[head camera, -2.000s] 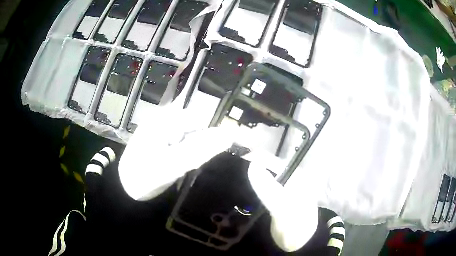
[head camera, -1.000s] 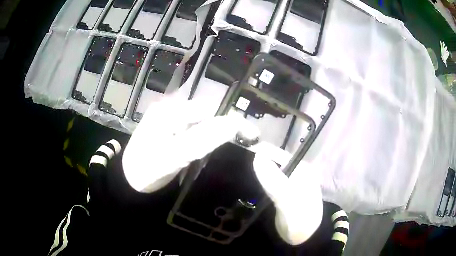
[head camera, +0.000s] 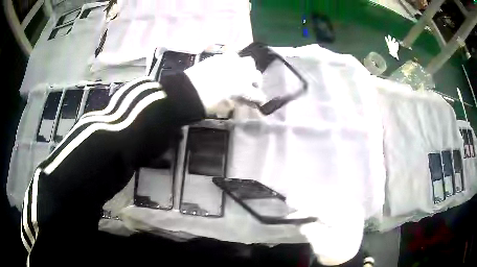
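Note:
My left hand (head camera: 225, 83), in an overexposed white glove, reaches over the white padded tray (head camera: 308, 146) and holds a black phone housing (head camera: 285, 101) tilted at the tray's upper middle. My right hand (head camera: 334, 237), also gloved and overexposed, is at the tray's lower edge and holds a second phone housing (head camera: 264, 201) by its right end, slanted beside the filled recesses. Its fingers blend into the tray. More housings (head camera: 204, 169) lie in recesses left of it. My left sleeve hides part of the tray.
Pale trays and a cover sheet (head camera: 178, 23) lie behind at the upper left. Another tray with several housings (head camera: 442, 177) is at the right. A clear tape roll (head camera: 374, 63), a dark small object (head camera: 322, 27) and a blue stick (head camera: 305, 26) lie on the green bench top (head camera: 355, 36).
Both hands held the two overlapping housings together near my body. Now the hands are apart, one housing in each, the left far forward and the right low. The view has shifted.

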